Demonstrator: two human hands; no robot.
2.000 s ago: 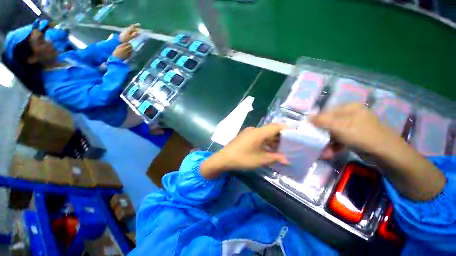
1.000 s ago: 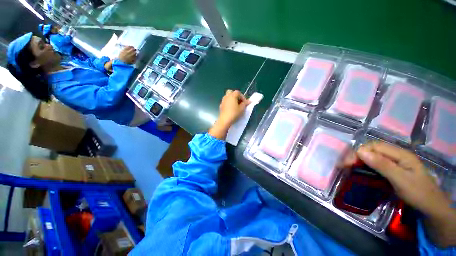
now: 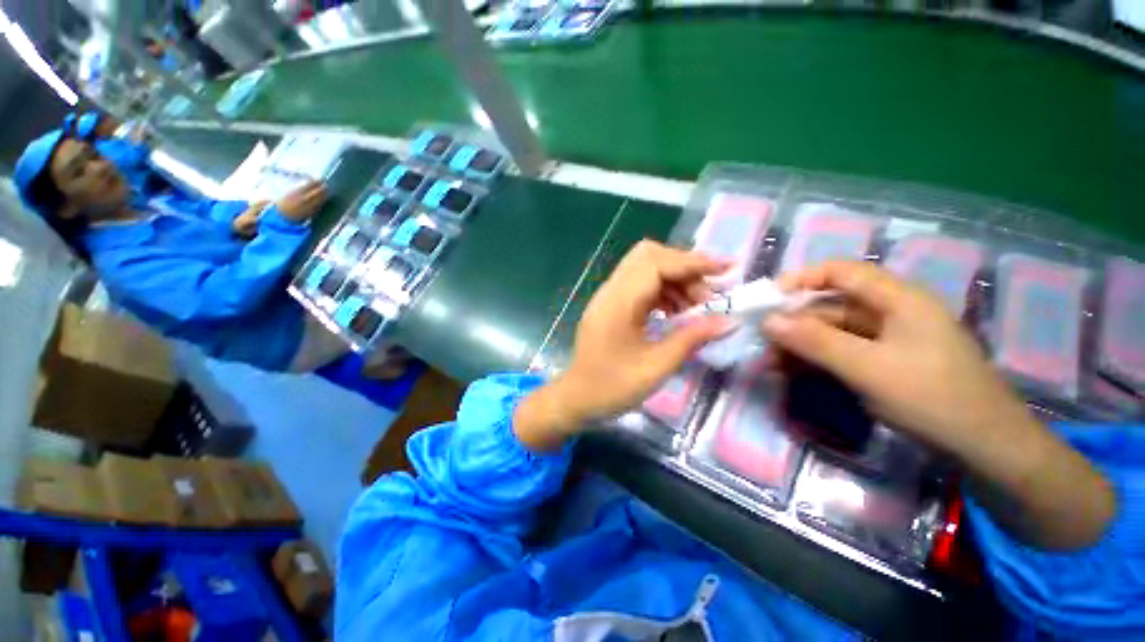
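My left hand [image 3: 634, 339] pinches a thin white sleeve [image 3: 751, 301] over the tray. My right hand [image 3: 923, 364] holds the sleeve's other side with its fingertips. A dark-fronted phone [image 3: 829, 408] is under my right hand and appears held in it, partly covered by the fingers. The clear plastic tray [image 3: 810, 520] lies below, with pink-looking sleeved phones [image 3: 1042, 320] in several pockets. The near pocket below the held phone shows no dark phone front. Red shows at the tray's near right [image 3: 949, 537], mostly hidden by my right sleeve.
A second tray [image 3: 399, 226] of light blue phones lies left on the dark green bench [image 3: 502, 276]. A metal upright [image 3: 477, 82] stands by the green conveyor belt [image 3: 753, 94]. A worker [image 3: 176, 270] in blue sits left. Cardboard boxes [image 3: 107, 376] and a blue rack [image 3: 138, 533] are lower left.
My left hand has moved from the white sleeves on the bench back over the tray, bringing a sleeve. My right hand has lifted the dark phone from its near pocket to meet it.
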